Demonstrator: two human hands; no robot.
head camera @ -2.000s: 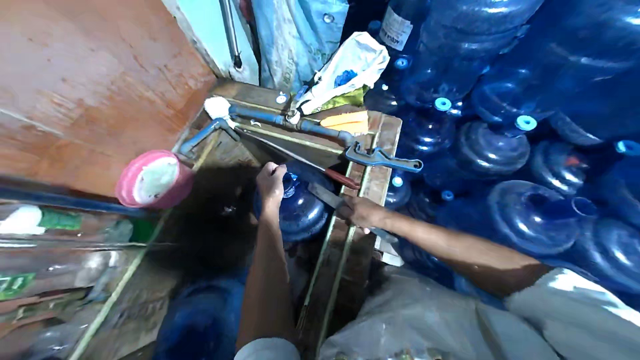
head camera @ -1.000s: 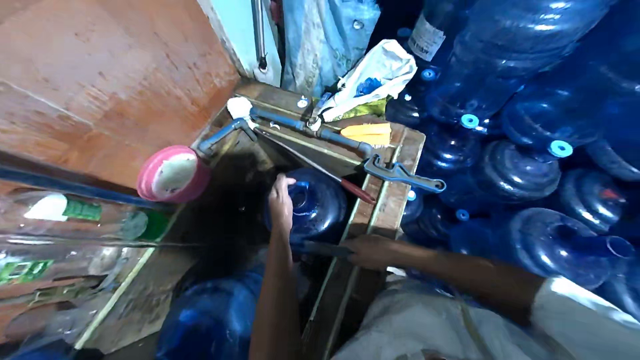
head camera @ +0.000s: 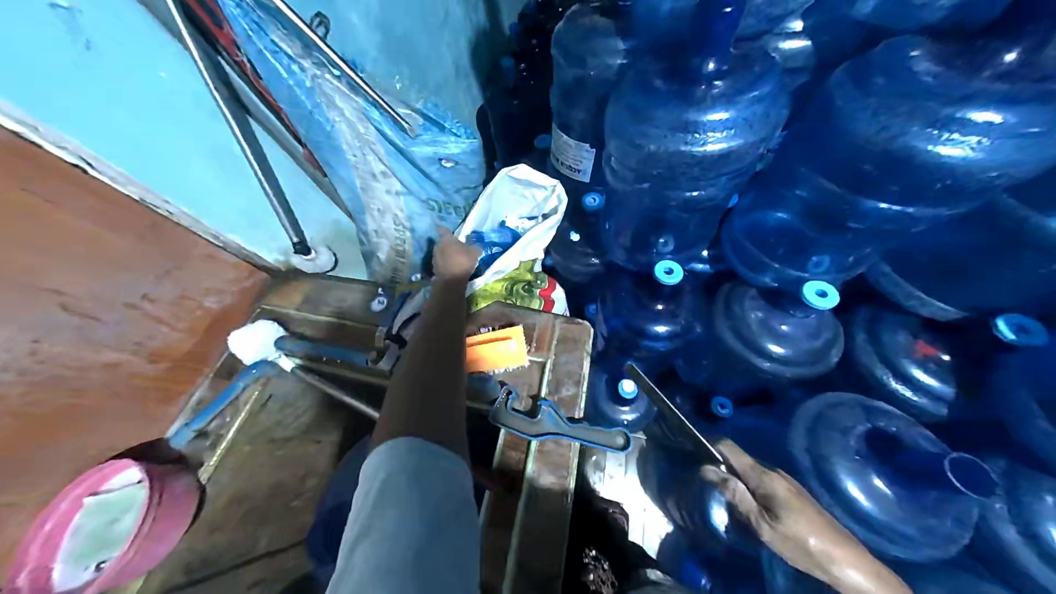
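Note:
My left hand point(head camera: 453, 256) reaches over the bench to the near left edge of a white plastic bag point(head camera: 536, 196); blue caps or film show inside the bag, and I cannot tell whether the fingers hold anything. My right hand point(head camera: 763, 495) grips a knife point(head camera: 672, 417), its blade pointing up and left beside the bench. A blue bottle cap tool point(head camera: 565, 427) lies on the wooden bench point(head camera: 569, 351). An orange scraper-like piece point(head camera: 497, 350) is next to my left forearm. That forearm and sleeve hide much of the bench and most of a dark blue bottle below.
Large blue water jugs point(head camera: 701, 148) are stacked behind and to the right. At the lower left stands a pink bucket point(head camera: 177, 495). A long-handled brush point(head camera: 257, 341) and blue pipes lie across the bench. Blue plastic sacks point(head camera: 396, 173) hang by the turquoise wall.
My left hand has left the blue bottle and moved forward to the white bag. My right hand, with the knife, has moved away from the bottle to the right of the bench. The view has shifted.

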